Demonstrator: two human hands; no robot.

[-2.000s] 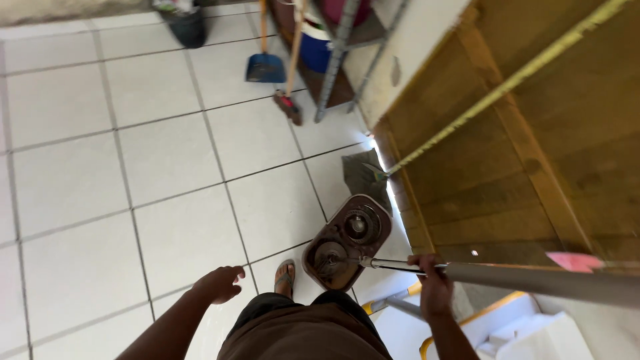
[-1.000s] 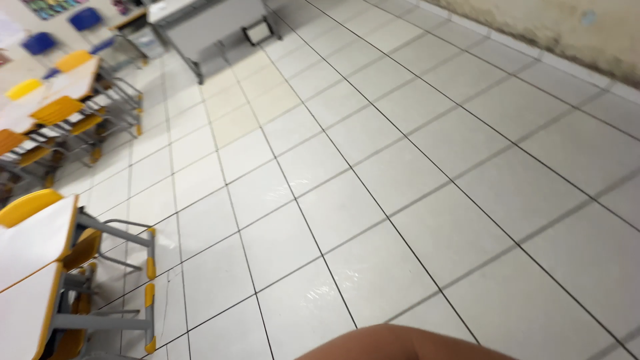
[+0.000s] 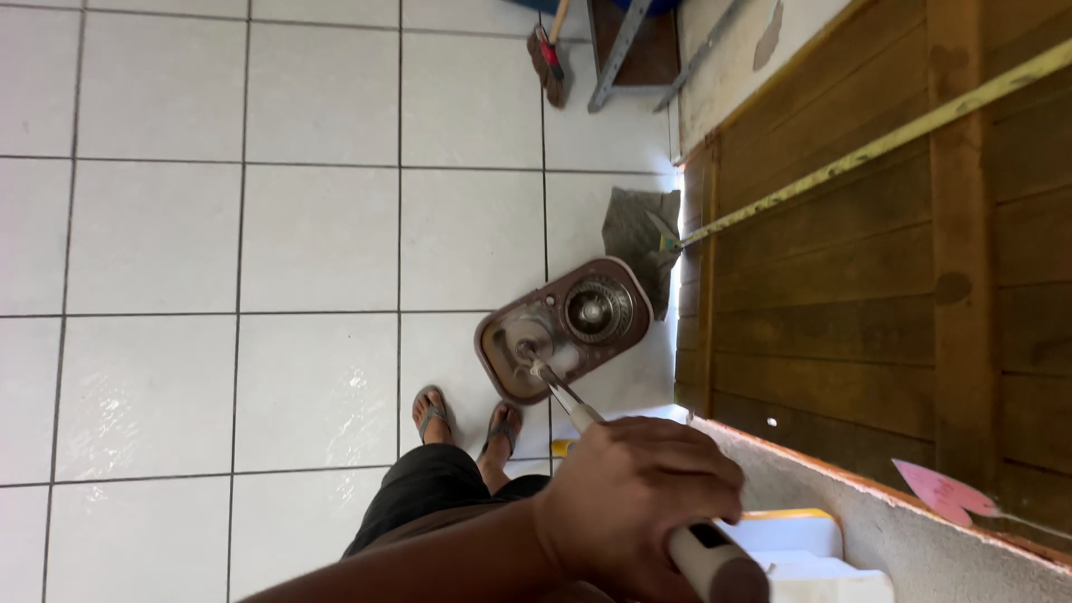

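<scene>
My left hand [image 3: 641, 494] is closed around the upper handle of a spin mop [image 3: 703, 548], its forearm crossing from the lower left. The mop's pole slants down to a brown spin mop bucket [image 3: 624, 352] on the tiled floor. The mop's lower end is inside the bucket's wider compartment, where its round head is blurred. A metal spin basket [image 3: 598, 310] sits in the other compartment. My right hand cannot be made out; it may be hidden under the left one.
A grey floor cloth [image 3: 632, 218] lies behind the bucket, against a wooden door [image 3: 821, 251]. A broom [image 3: 548, 67] and a metal shelf [image 3: 620, 63] stand farther off. A white bin-like container [image 3: 804, 540] is at lower right. My sandalled feet [image 3: 431, 414] are beside the bucket.
Two seconds ago my left hand was free and my right hand held the pole; now my left hand grips it. The view swung across the classroom and back to the bucket.
</scene>
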